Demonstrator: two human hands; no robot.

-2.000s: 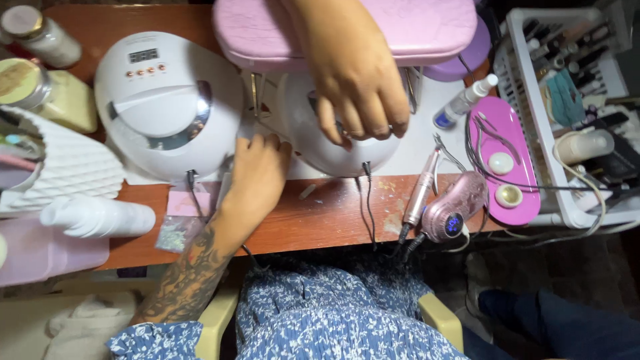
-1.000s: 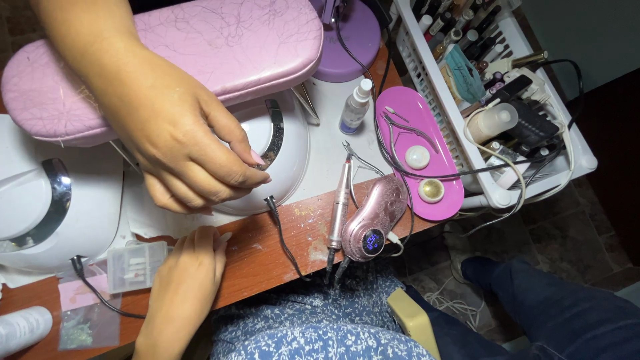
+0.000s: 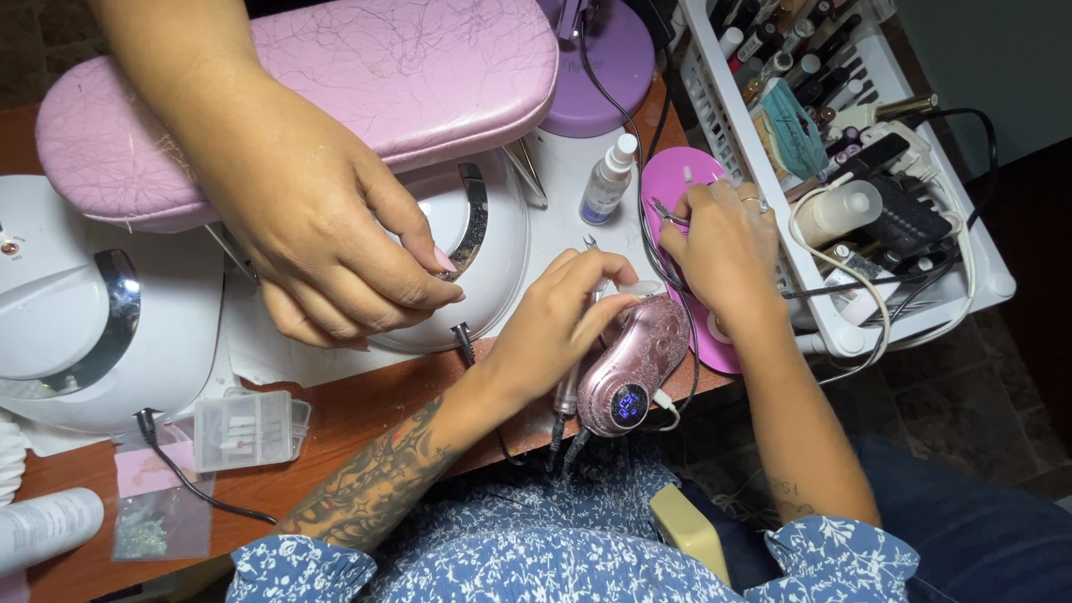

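My left hand, its forearm tattooed, pinches a small translucent piece between thumb and index finger, just above the glittery pink nail drill control unit. The drill handpiece lies partly under this hand. At the magenta tray, my right hand has its thumb and fingers closed around small metal nippers, whose tip shows. Another person's hand hangs over the pink padded armrest, its pink nails above a white nail lamp.
A second white lamp stands at left. Near the table edge are a clear plastic box, a small bag and a white bottle. A spray bottle stands by the tray. Cables run to the white basket of bottles.
My left hand has moved right, from beside the clear box to the drill unit. My right hand has come into view at the magenta tray. The view has shifted right since the earliest frame.
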